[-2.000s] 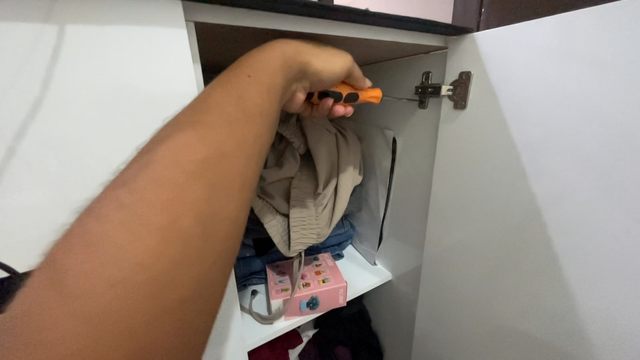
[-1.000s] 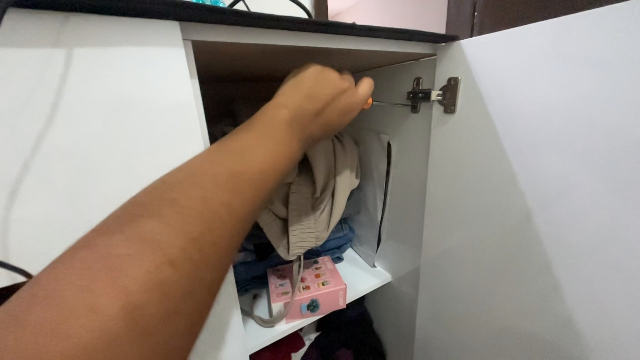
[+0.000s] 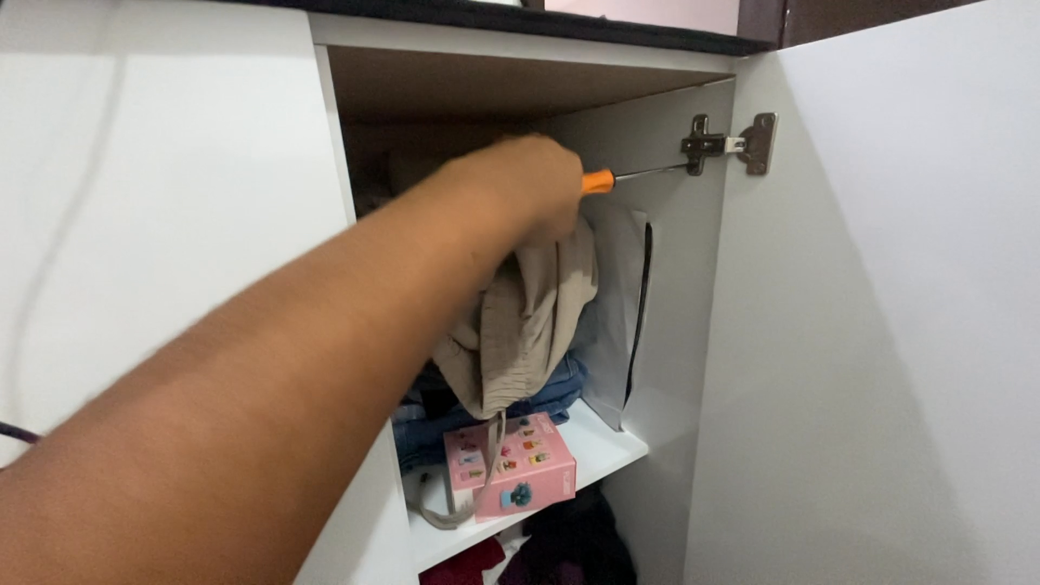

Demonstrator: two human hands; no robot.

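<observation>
My left hand (image 3: 540, 191) reaches in from the lower left, its fingers closed around a screwdriver with an orange handle (image 3: 599, 182). The screwdriver's thin shaft points right, its tip at the lower part of the metal mounting plate (image 3: 696, 146) on the cabinet's inner side wall. From that plate the hinge arm runs to the hinge cup (image 3: 760, 145) on the open white door (image 3: 861, 309). Most of the handle is hidden inside my hand, and the tip's exact seat in a screw cannot be told. My right hand is out of view.
Below my hand, beige drawstring trousers (image 3: 528, 325) lie over folded jeans (image 3: 561, 390) on the white shelf (image 3: 609, 455). A pink box (image 3: 520, 471) stands at the shelf's front. A white flat item with a dark edge (image 3: 613, 309) leans against the side wall. Dark clothes (image 3: 573, 544) lie below.
My left hand has changed its pose on the screwdriver; two seconds ago more of the orange and black handle showed. The tip stays by the hinge plate.
</observation>
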